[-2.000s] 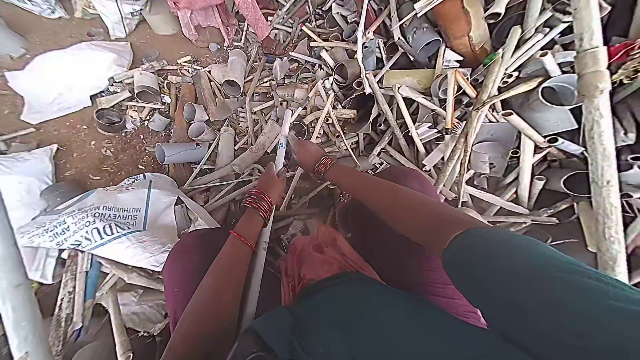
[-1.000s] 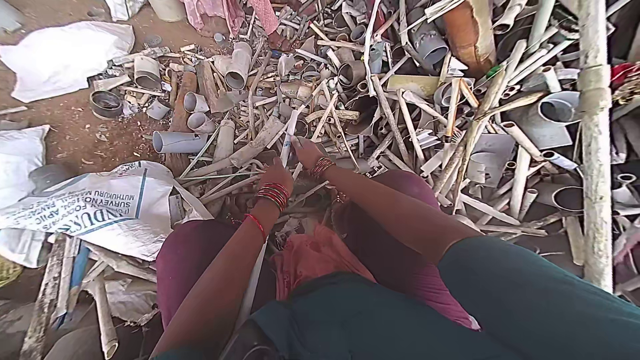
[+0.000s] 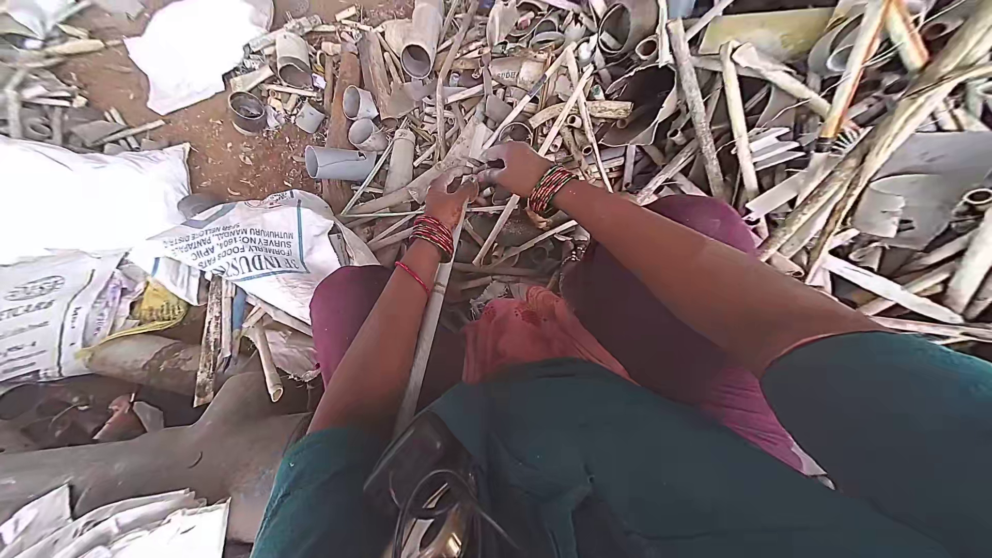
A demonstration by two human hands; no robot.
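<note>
A long pale plastic strip or pipe runs from beside my lap up to my hands. My left hand is closed around its upper part. Just to the right and slightly higher, my right hand has its fingers bent at the upper end of the strip, close to the left fingertips; what exactly those fingers pinch is too blurred to tell. Cut pipe pieces and thin strips lie under and beyond both hands, among them a grey pipe piece to the left.
Scrap pipes and strips spread ahead and to the right, with long poles leaning there. A printed white sack lies left of my knee, near a large grey pipe. Bare soil shows at the upper left, beside a white sheet.
The strip's upper end stood out above my hands earlier; now little of it shows there. Both hands remain close together. The view has shifted somewhat.
</note>
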